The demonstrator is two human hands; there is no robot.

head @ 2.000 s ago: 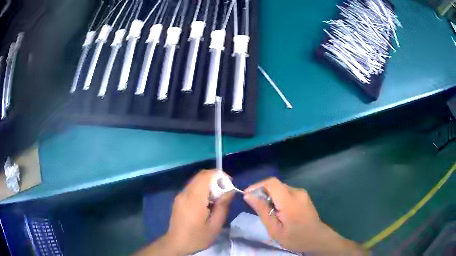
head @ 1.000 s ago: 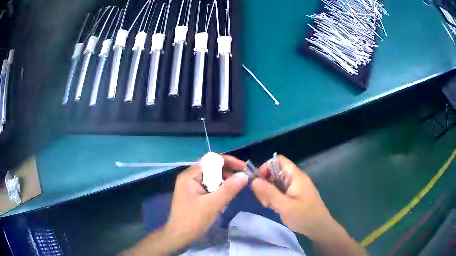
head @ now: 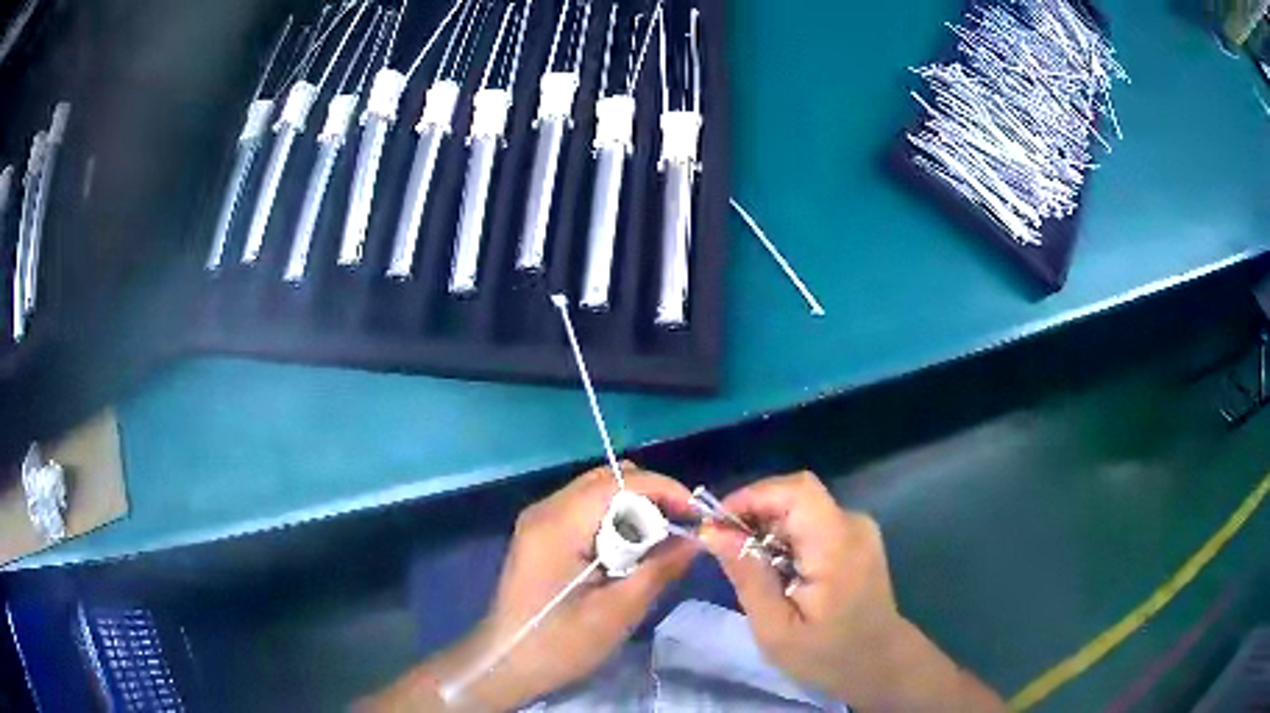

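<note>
My left hand [head: 571,564] holds a white collar [head: 631,534] with its open ring facing up. One thin white rod [head: 588,390] sticks out from it up towards the slotted tray, and another [head: 522,630] points down to the left over my wrist. My right hand [head: 815,571] holds a bunch of several short-looking rods [head: 769,546] in its fingers. The fingertips of both hands meet at the collar's right side, where a rod end shows. The tube below the collar is hidden by my left hand.
A black slotted tray [head: 460,348] holds several tube assemblies in a row. A loose rod [head: 776,256] lies on the green bench [head: 822,369]. A black rod tray [head: 1047,265] heaped with rods is at upper right. Cardboard [head: 100,488] with a crumpled white lump and a blue basket [head: 132,655] are at left.
The collar has turned from side-on to show its open ring. The rod that pointed left now points down-left. The right fingertips stay close to the collar. The whole view has shifted slightly.
</note>
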